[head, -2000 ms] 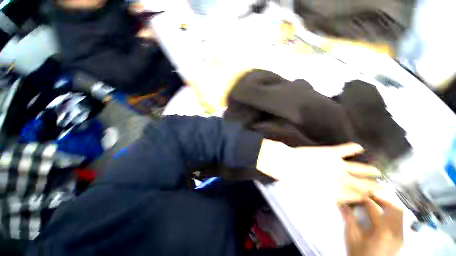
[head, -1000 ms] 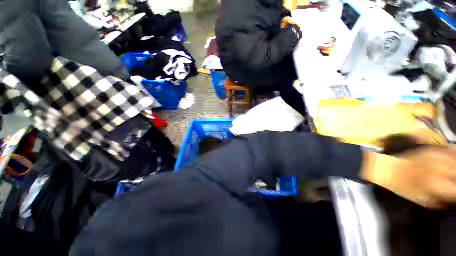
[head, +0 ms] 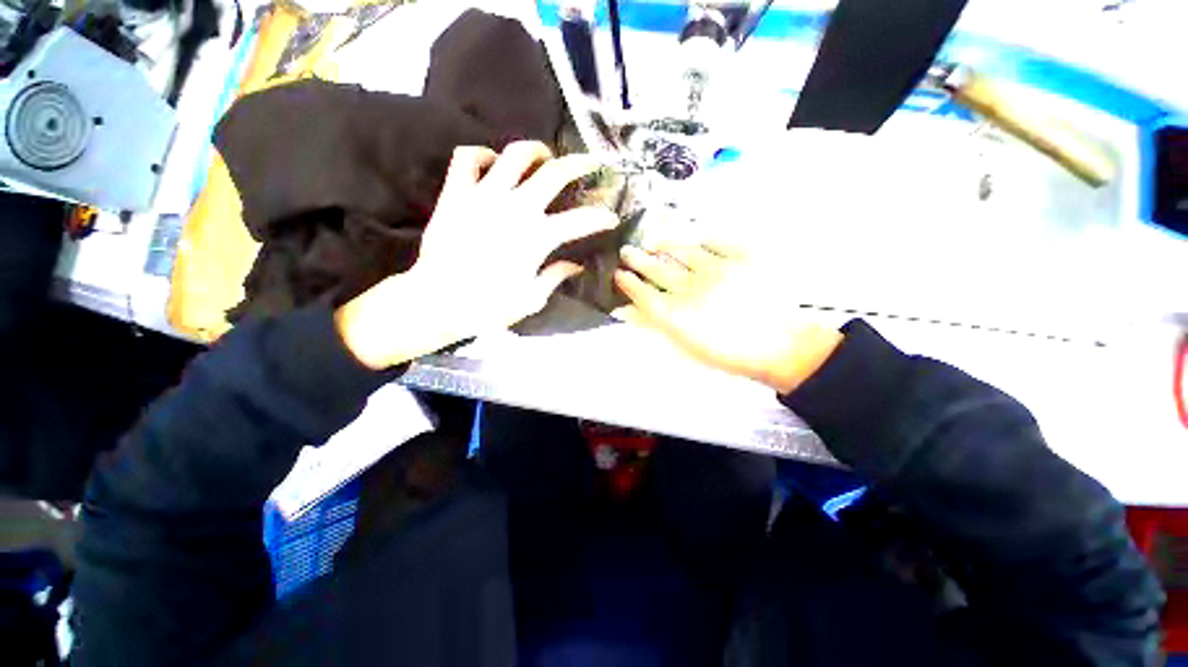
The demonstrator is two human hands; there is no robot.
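Observation:
A dark brown garment (head: pixel 358 150) lies bunched on the white sewing table, left of the needle area. My left hand (head: pixel 482 254) lies over its right part, fingers spread and bent, holding the cloth near the metal presser parts (head: pixel 638 163). My right hand (head: pixel 717 306) is low on the table just right of the cloth, its fingertips at the cloth's edge and close to my left fingertips. Whether my right fingers pinch the cloth cannot be told. A dark round metal fitting (head: pixel 674 160) sits just beyond my right hand. The needle tip is not clear.
A yellow-brown cardboard slab (head: pixel 202 267) lies under and left of the garment. A wooden-handled tool (head: pixel 1036 128) lies at upper right, beside a black strap (head: pixel 873 65). A ruler strip (head: pixel 521 394) runs along the near edge. A blue crate (head: pixel 313 534) is below the table.
The view has swung from the floor, crates and another person at the left back to the sewing table. Both my hands are now in view at the needle area with the garment.

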